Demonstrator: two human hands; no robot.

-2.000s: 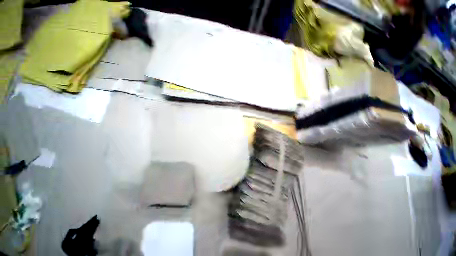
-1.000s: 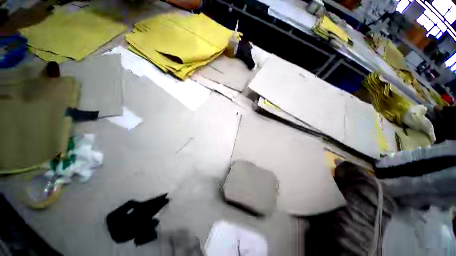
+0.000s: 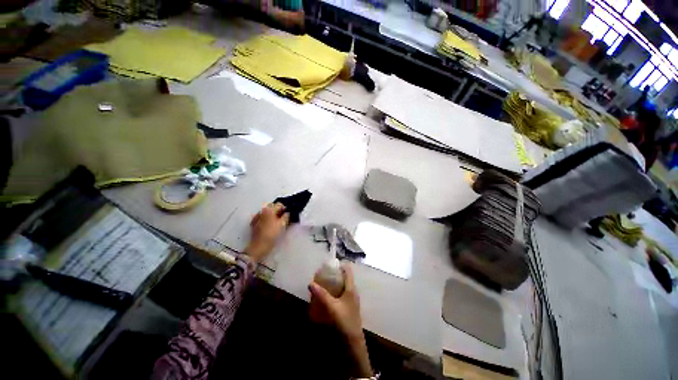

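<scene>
My left hand (image 3: 268, 228) is on the black scrap (image 3: 295, 204), its fingers at the scrap's left edge. My right hand (image 3: 338, 297) is closed around a glue bottle (image 3: 329, 276) with its pale nozzle pointing up. A crumpled grey scrap (image 3: 340, 241) lies just behind the bottle. The white stiffener piece (image 3: 384, 249) lies flat to its right. A low stack of grey panels (image 3: 389, 194) sits behind it. A single grey panel (image 3: 473, 312) lies flat at the front right. The strapped bundle of grey panels (image 3: 494, 230) stands behind that panel.
A tape roll (image 3: 180, 194), white crumpled plastic (image 3: 217, 171) and olive fabric (image 3: 123, 133) lie at left. Yellow fabric piles (image 3: 290, 62) and a blue tray (image 3: 65, 78) are at the back. Large cardboard sheets (image 3: 450, 122) and a strapped pale stack (image 3: 587, 178) are at right.
Both hands are now in view, the left at the black scrap and the right holding the bottle. The view has shifted, showing more of the bench front and the single grey panel.
</scene>
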